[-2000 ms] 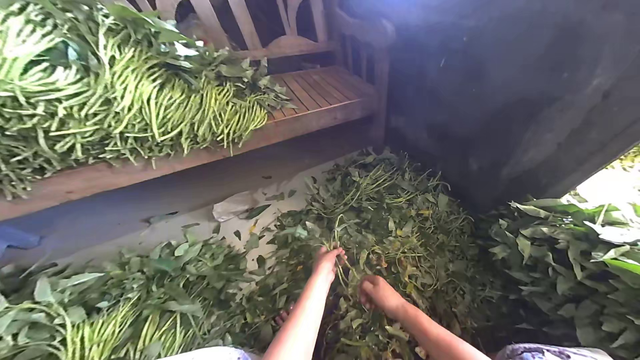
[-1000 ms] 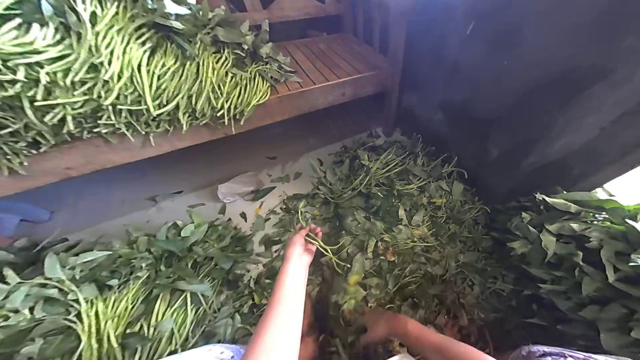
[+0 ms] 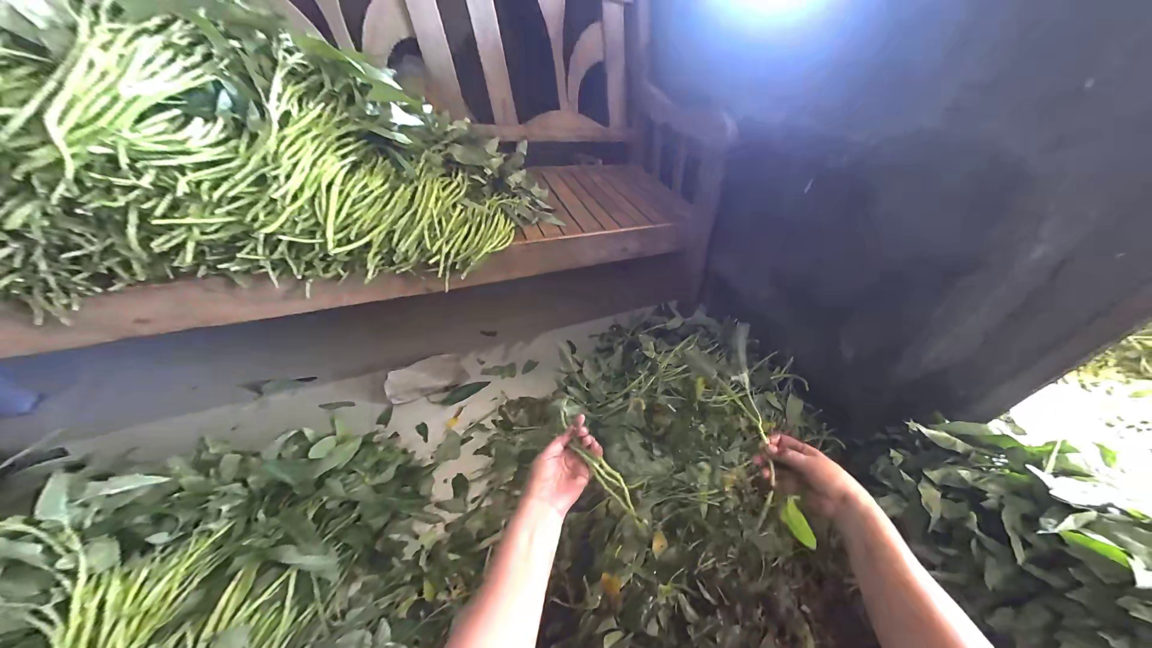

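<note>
My left hand (image 3: 564, 465) is closed around a few thin green stems (image 3: 612, 481) that hang out toward the right. My right hand (image 3: 804, 468) pinches a leafy green stem (image 3: 749, 400) that rises above the fingers, and a bright green leaf (image 3: 797, 524) dangles just below it. Both hands are apart, over a heap of loose leafy greens (image 3: 684, 558) with some yellow leaves in it. At the lower left lie leafy greens with their stems side by side (image 3: 162, 589).
A wooden bench (image 3: 594, 252) bears a large stack of stemmed greens (image 3: 297, 180). Beneath its front edge, a pale crumpled piece (image 3: 425, 378) and scattered leaves lie on the floor. A dark wall (image 3: 882, 225) stands behind the heap. More leafy greens (image 3: 1008, 531) are at the right.
My right hand, low in the heap a second ago, is now raised to the right with a stem in it. My left hand still holds stems. The view has tilted up.
</note>
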